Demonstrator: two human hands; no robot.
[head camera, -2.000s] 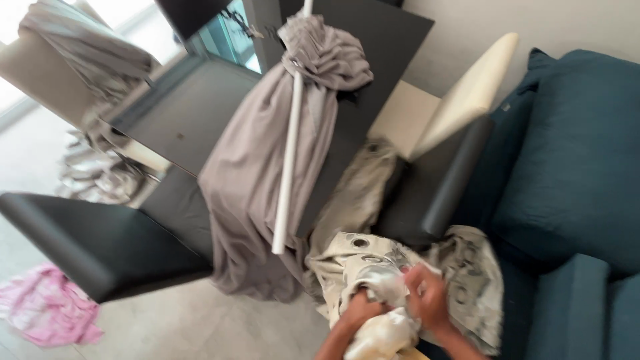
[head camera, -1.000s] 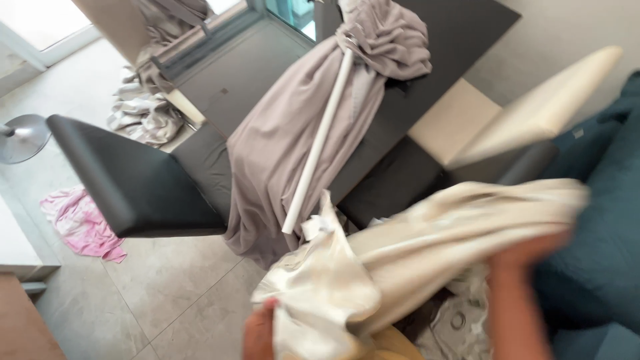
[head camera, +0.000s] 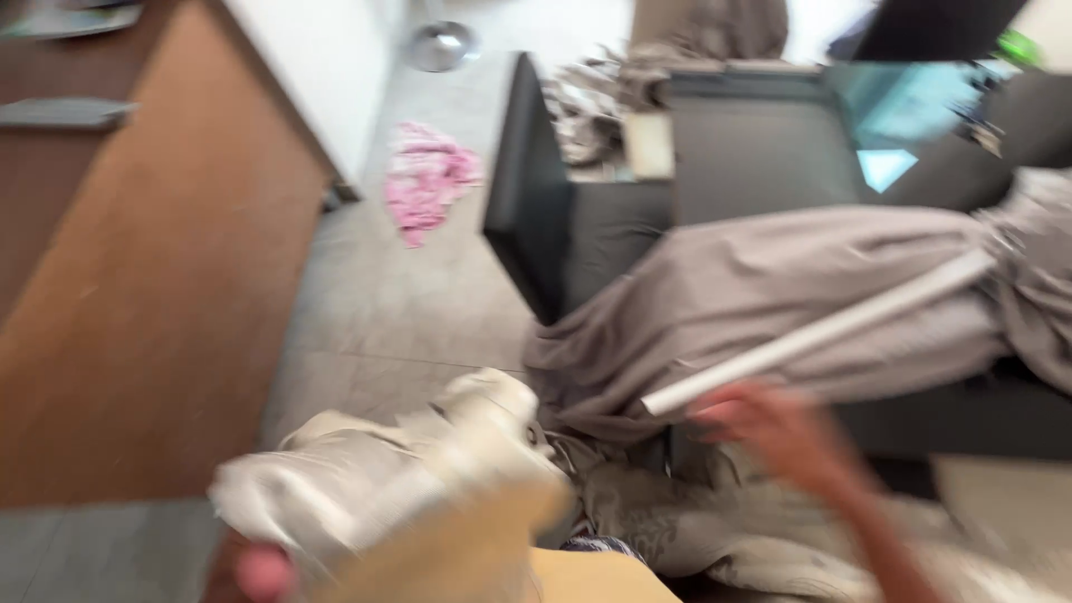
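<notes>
Bunched cream fabric with eyelets (head camera: 360, 477) fills the lower middle of the head view, blurred. My left hand (head camera: 260, 574) grips it at its lower left; much of that hand lies behind the cloth. My right hand (head camera: 745, 414) is beside the lower end of a white rod (head camera: 804, 339), blurred, and whether it touches the rod cannot be told. The rod lies along taupe curtain fabric (head camera: 720, 276) that is draped over the dark table (head camera: 946, 419). Patterned beige fabric (head camera: 670, 511) lies below my right hand.
A black chair (head camera: 528, 193) stands left of the table. Pink cloth (head camera: 425, 180) lies on the tiled floor, and crumpled grey-white cloth (head camera: 586, 109) lies behind the chair. Brown wooden furniture (head camera: 176, 276) takes up the left side. A round metal base (head camera: 442, 46) stands at the back.
The view has swung left. One second ago both hands held the cream fabric stretched out; now it is bunched at my left hand, and my right hand is off it, beside the white rod.
</notes>
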